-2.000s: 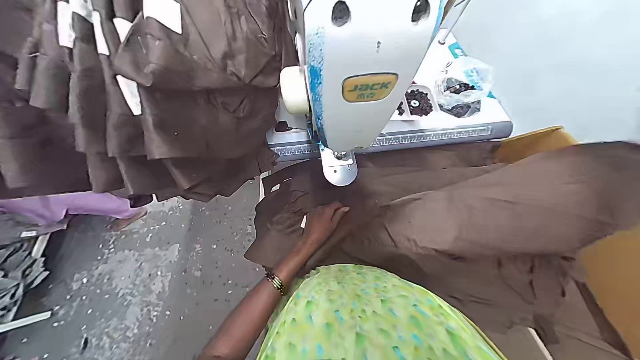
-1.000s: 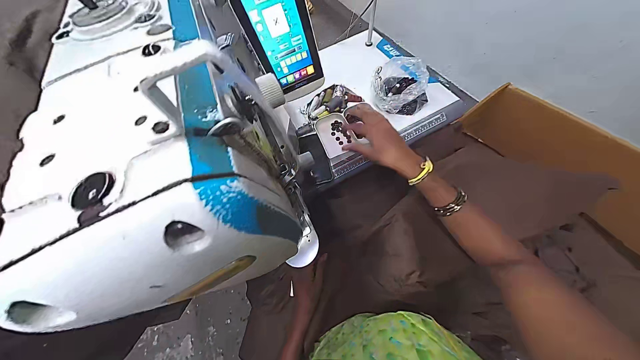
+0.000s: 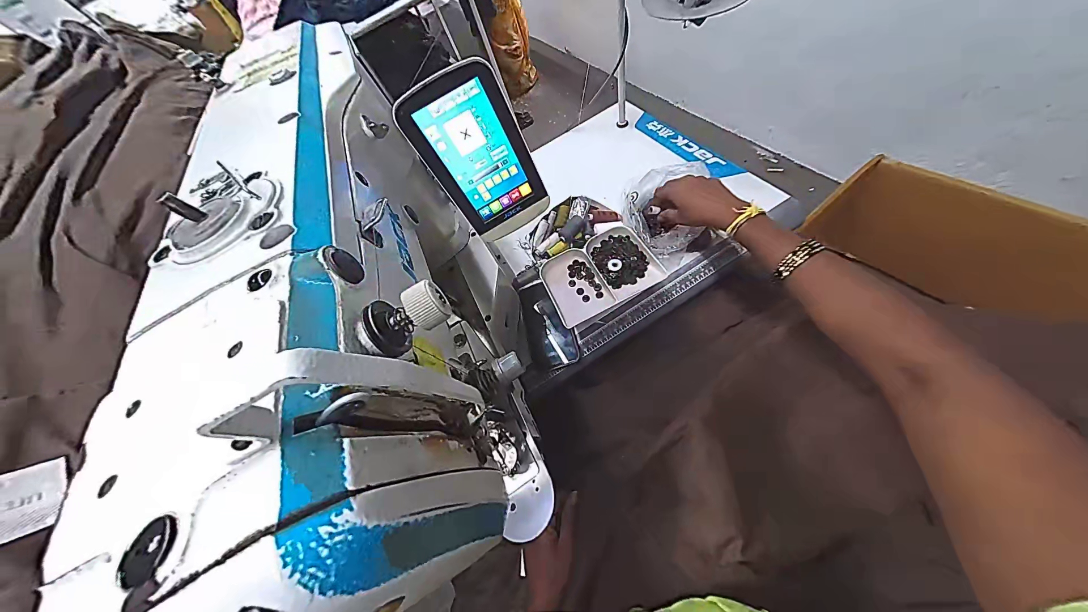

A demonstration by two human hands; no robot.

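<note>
My right hand (image 3: 697,204) reaches into a clear plastic bag (image 3: 650,183) of dark items on the machine table; its fingertips are inside or at the bag's mouth, and what they touch is unclear. Beside the bag, a white two-part tray (image 3: 578,310) holds dark buttons (image 3: 619,260) and a white ring-like piece. My left hand (image 3: 552,552) lies low by the head of a Jack sewing machine (image 3: 391,476), on dark brown fabric (image 3: 680,476), mostly hidden by the machine. Thread spools (image 3: 565,228) lie behind the tray.
A lit control screen (image 3: 472,144) stands on the machine's far side. At the right is an open cardboard box (image 3: 943,229). A metal thread-stand pole (image 3: 621,68) rises behind the bag. More brown fabric (image 3: 102,170) hangs at the left, beyond the machine body.
My right hand has moved from the button tray to the plastic bag behind it. My left hand stays low near the machine head. The view has swung considerably since the oldest frame.
</note>
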